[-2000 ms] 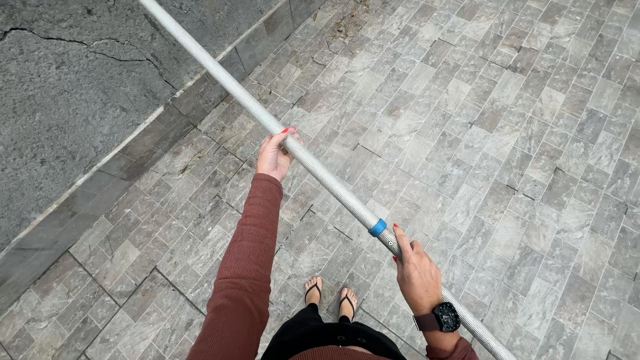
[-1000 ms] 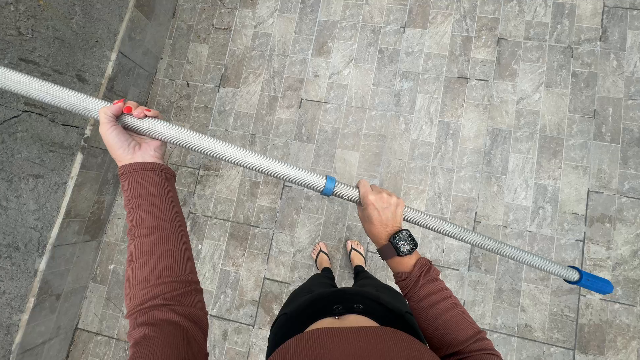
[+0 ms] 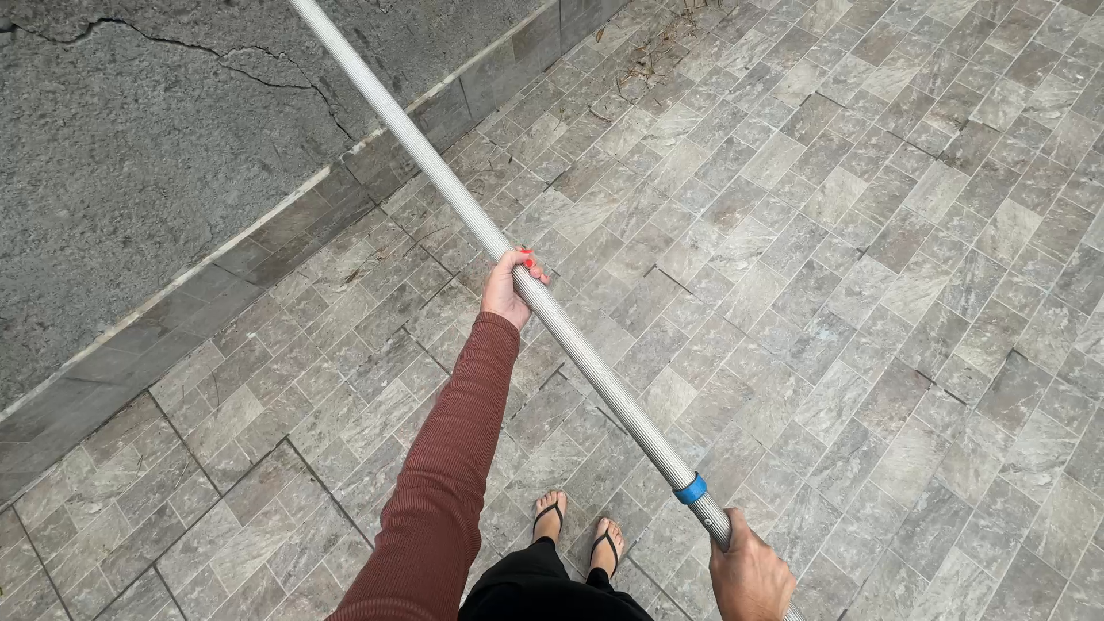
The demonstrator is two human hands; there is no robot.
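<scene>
A long ribbed metal telescopic pole (image 3: 604, 375) runs diagonally from the top left to the bottom right. My left hand (image 3: 513, 289) is closed around its thicker section, near the middle of the view, red nails showing. Lower right, my right hand (image 3: 749, 569) grips the pole just below a blue collar (image 3: 691, 489) and a small round button. The pole's upper end lies outside the view, and so does its lower end.
A rough grey wall (image 3: 172, 155) with a crack and a tiled base (image 3: 285, 228) stands at the left. Stone-look paving (image 3: 819, 345) spreads around my feet in flip-flops (image 3: 606, 545). Dry plant debris (image 3: 642, 65) lies near the wall.
The pole has swung from a flatter slant to a steeper diagonal, both hands still on it. Its blue end, visible one second ago, is out of view. The view has turned noticeably.
</scene>
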